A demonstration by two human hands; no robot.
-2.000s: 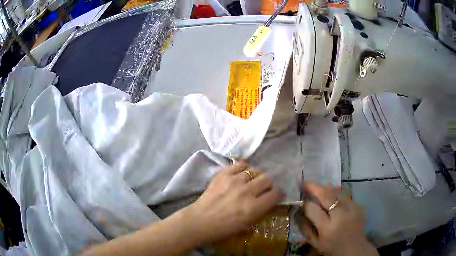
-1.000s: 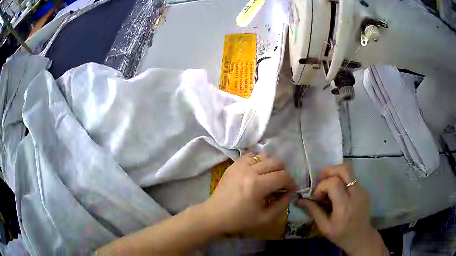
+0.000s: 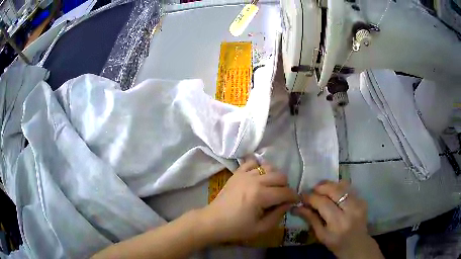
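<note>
A large pale garment piece (image 3: 136, 131) lies heaped from the left to under the sewing machine head (image 3: 306, 40). A pale band strip (image 3: 318, 146) runs from beside the presser foot (image 3: 294, 103) down towards my hands, with a seam edge along its left side. My left hand (image 3: 252, 202) pinches the cloth at the lower end of this edge. My right hand (image 3: 336, 212) pinches the same edge, its fingertips close to the left ones. The fingertips are partly blurred, and the needle tip cannot be made out.
A stack of folded white strips (image 3: 402, 126) lies on the bed right of the needle. Yellow guide tape (image 3: 234, 73) is stuck left of the head. The machine lamp (image 3: 243, 20) hangs above it. A plastic-wrapped dark board (image 3: 88, 48) is at the back left.
Both hands have come together at the lower end of the seam edge, which was flatter under spread fingers two seconds ago. The view has shifted somewhat. The cloth heap looks much the same.
</note>
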